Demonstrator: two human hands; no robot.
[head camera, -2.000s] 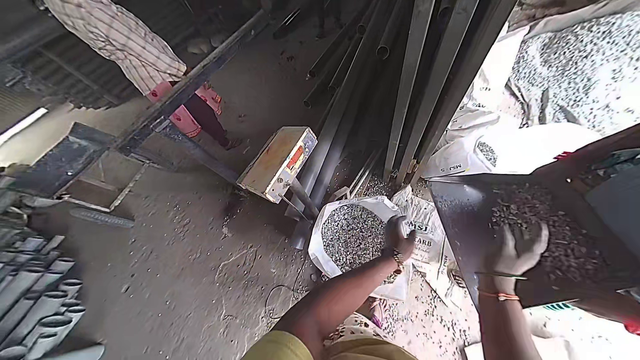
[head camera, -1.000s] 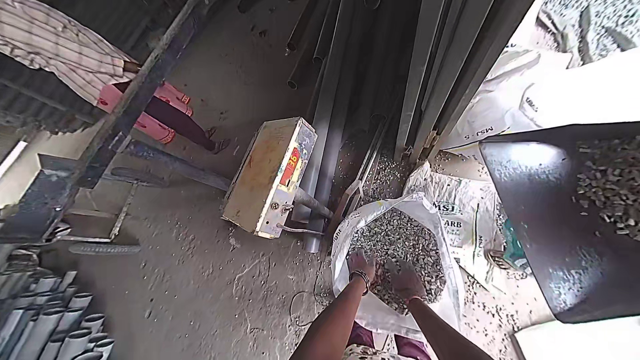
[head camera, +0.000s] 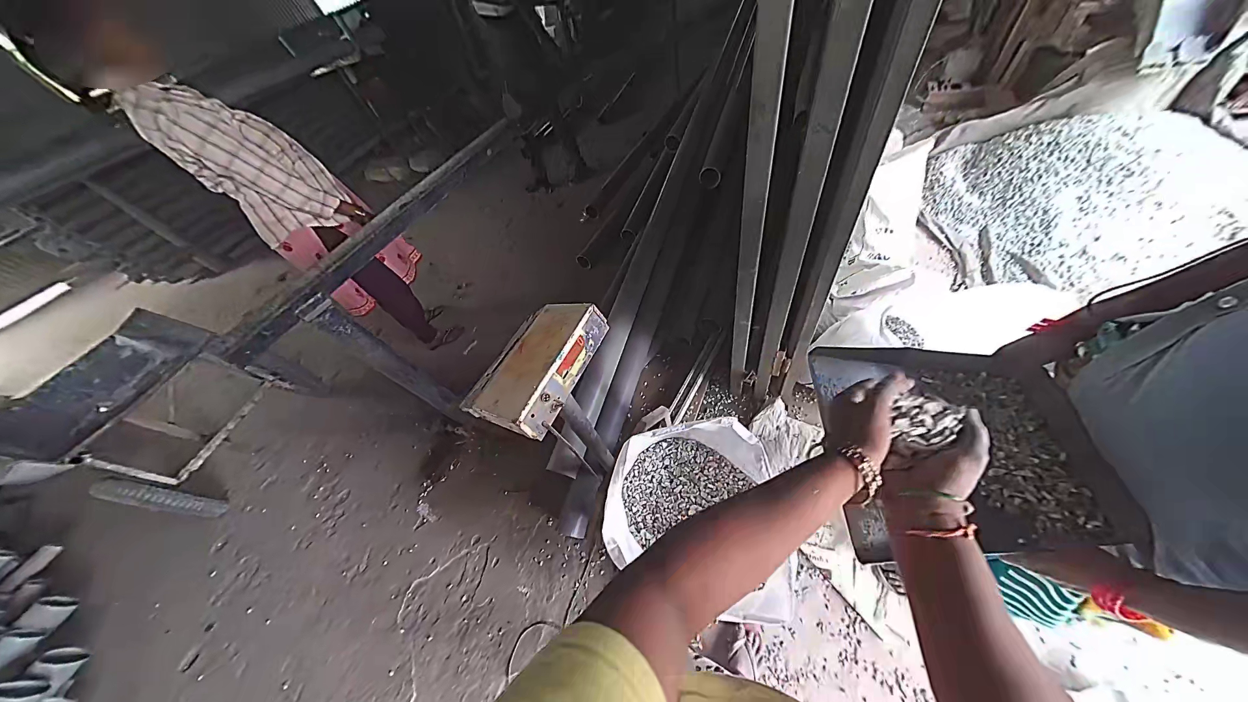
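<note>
My left hand (head camera: 863, 421) and my right hand (head camera: 941, 463) are cupped together, holding a heap of small grey metal-like pieces (head camera: 923, 421) between them. Both are over the near end of a dark metal tray (head camera: 868, 361), whose far part holds many more loose pieces (head camera: 1038, 458). To the left of my hands stands an open white woven sack (head camera: 624, 526), filled with small grey pieces (head camera: 682, 483). My left forearm passes in front of the sack's right side.
A co-worker (head camera: 1170, 429) is close behind the tray. A scale display box (head camera: 536, 370) on a post stands left of the sack. Metal tubes and channels (head camera: 770, 195) lean beyond it. Another person (head camera: 244, 175) stands behind a metal frame (head camera: 361, 244). A pale heap (head camera: 1082, 185) lies at upper right.
One second ago both my hands were down in the white sack. Now they are over the tray at the right, cupped around a heap of pieces. The view has shifted too.
</note>
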